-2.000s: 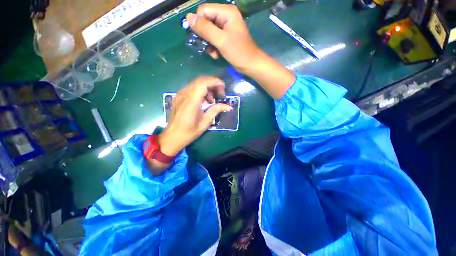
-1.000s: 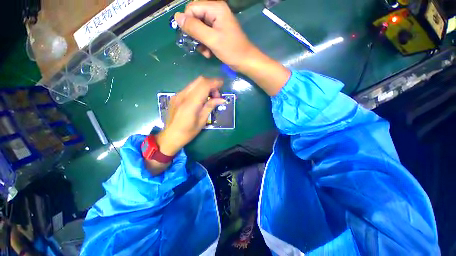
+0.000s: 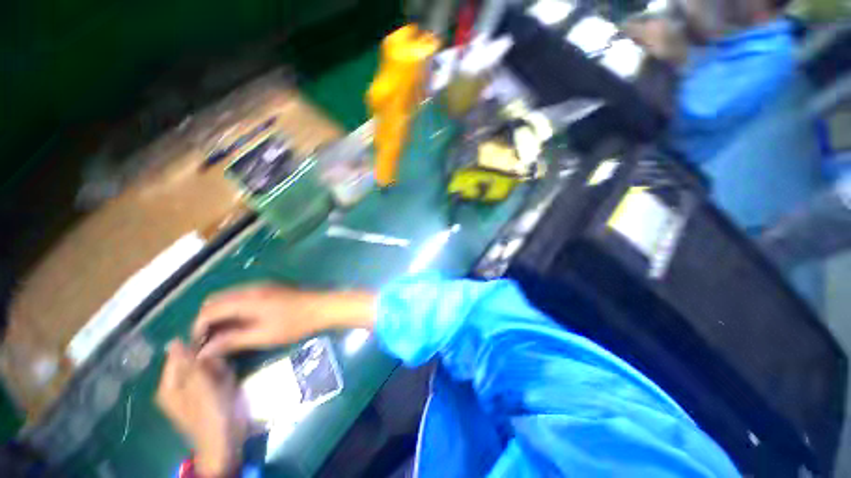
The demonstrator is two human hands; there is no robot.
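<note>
The view is blurred. My right hand [image 3: 257, 317] is bent over the green mat with its fingertips against or just above those of my left hand [image 3: 198, 397]. A dark patch shows between the fingertips; I cannot tell whether it is a held part or shadow. A phone housing [image 3: 318, 370] lies on the mat beside my hands, its dark end to the right and a bright, pale area nearer my left hand. A slim white pen-like tool [image 3: 369, 235] lies farther back on the mat.
A green parts bin [image 3: 297, 207] stands behind my hands, with an orange screwdriver [image 3: 397, 98] and a yellow-black box [image 3: 485, 185] to its right. Large black trays [image 3: 718, 322] fill the right. A person in a blue smock [image 3: 742, 112] is at upper right. Blurred clear cups [image 3: 93, 392] sit lower left.
The view has swung right, bringing the bin, screwdriver, trays and person into view. My hands, apart before with dark round pieces at my right fingertips, are now close together.
</note>
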